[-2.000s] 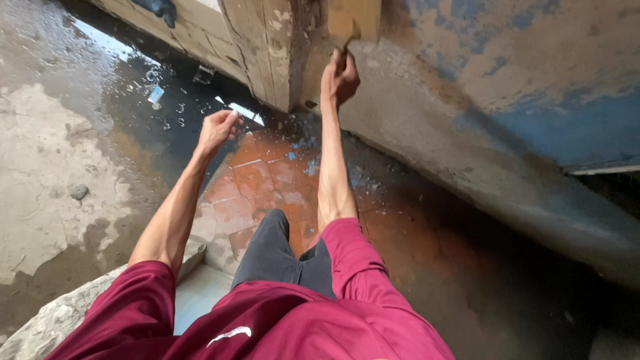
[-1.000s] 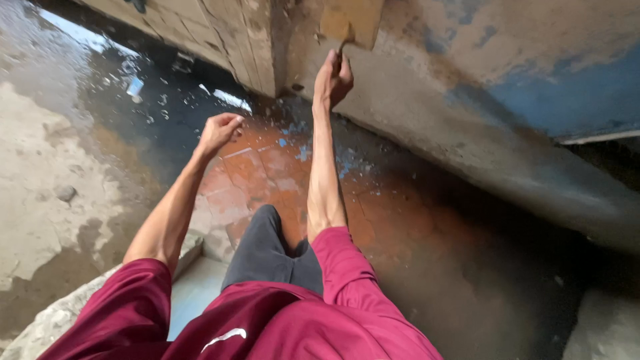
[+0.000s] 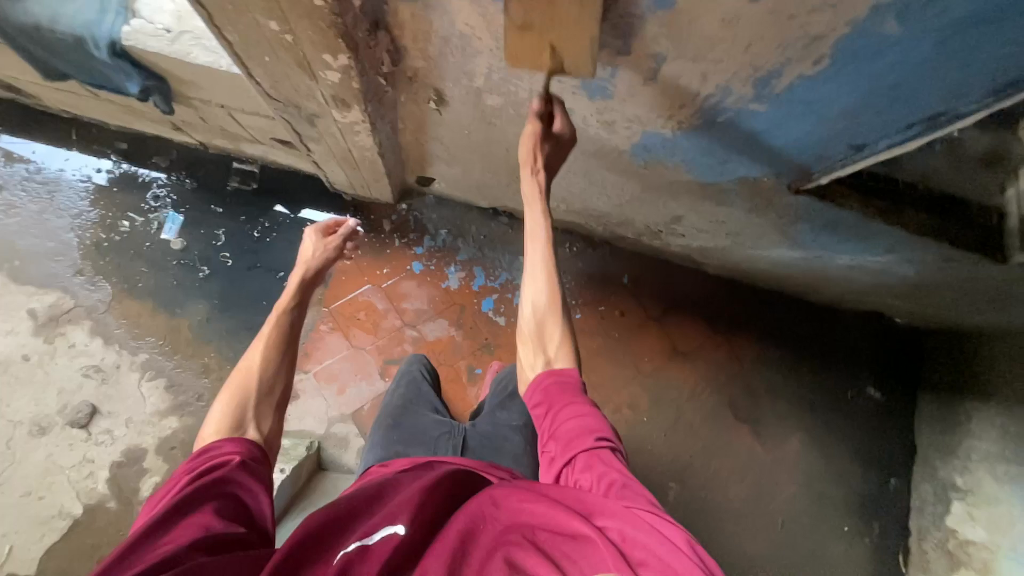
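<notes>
My right hand [image 3: 547, 140] is raised before a worn wall [image 3: 464, 120], shut on the thin handle [image 3: 550, 78] of a tool. The handle meets the lower edge of a wide, flat, tan rectangular head [image 3: 550, 34], cut off by the top of the view; its exact kind cannot be told. My left hand [image 3: 326, 246] hangs over the wet floor, left of the right hand and lower in the view, its fingers curled together. A tiny pale spot shows at its fingertips; I cannot tell what it is. Blue paint flakes [image 3: 478, 278] lie on the red tiles [image 3: 364, 316] between my arms.
A worn pillar [image 3: 320, 88] stands at the upper left, beside a ledge with a dark cloth or glove-like thing [image 3: 120, 68]. Dark water [image 3: 216, 272] with litter lies left. A stone [image 3: 79, 414] rests on rough concrete. A hard edge [image 3: 912, 148] juts from the wall at right.
The tan head and my right hand have shifted rightward along the wall, away from the pillar. My left hand stays low with curled fingers. The view has shifted slightly.
</notes>
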